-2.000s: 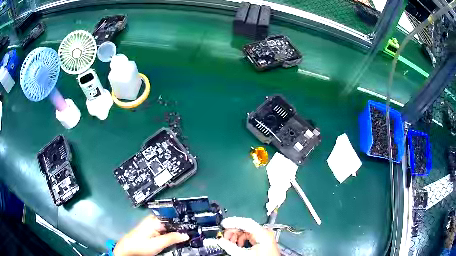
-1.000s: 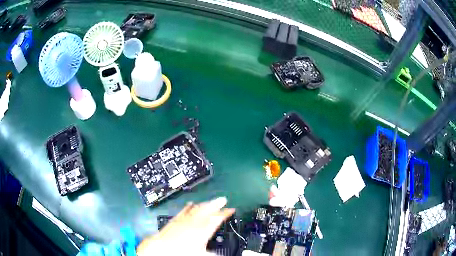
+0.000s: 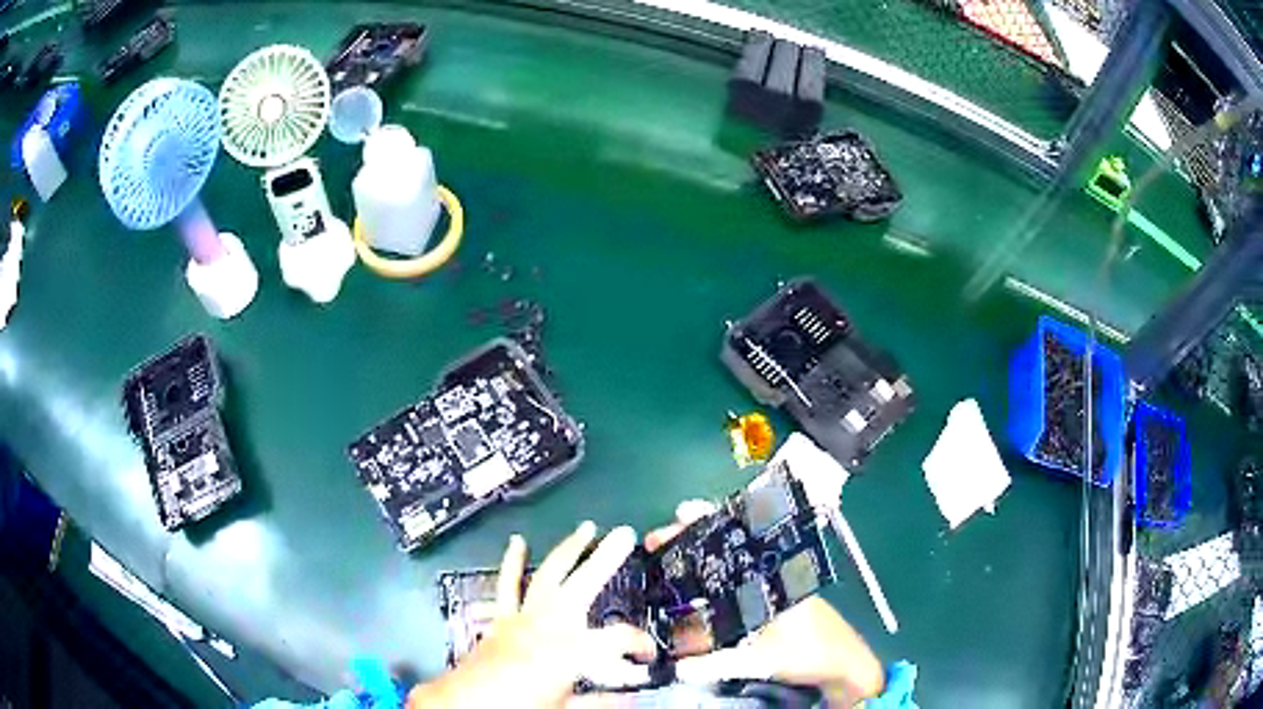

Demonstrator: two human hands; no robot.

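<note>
A dark circuit board with grey square parts is tilted in front of me, beside an open dark housing at the bottom centre. My left hand lies over the housing with its fingers spread, covering much of it. My right hand holds the board from below and behind; fingertips show at its upper left edge. Where the board meets the housing is hidden by my fingers. A large housing with a populated board lies just beyond my left hand.
Open case, orange item, white sheet and pale stick lie right. Blue bins stand far right. Bottle and fans stand back left. Small black pieces lie mid-bench.
The board has tilted up towards the left at my right hand. My left hand's fingers have spread over the housing. Right-hand fingers now show around the board. The view has shifted slightly.
</note>
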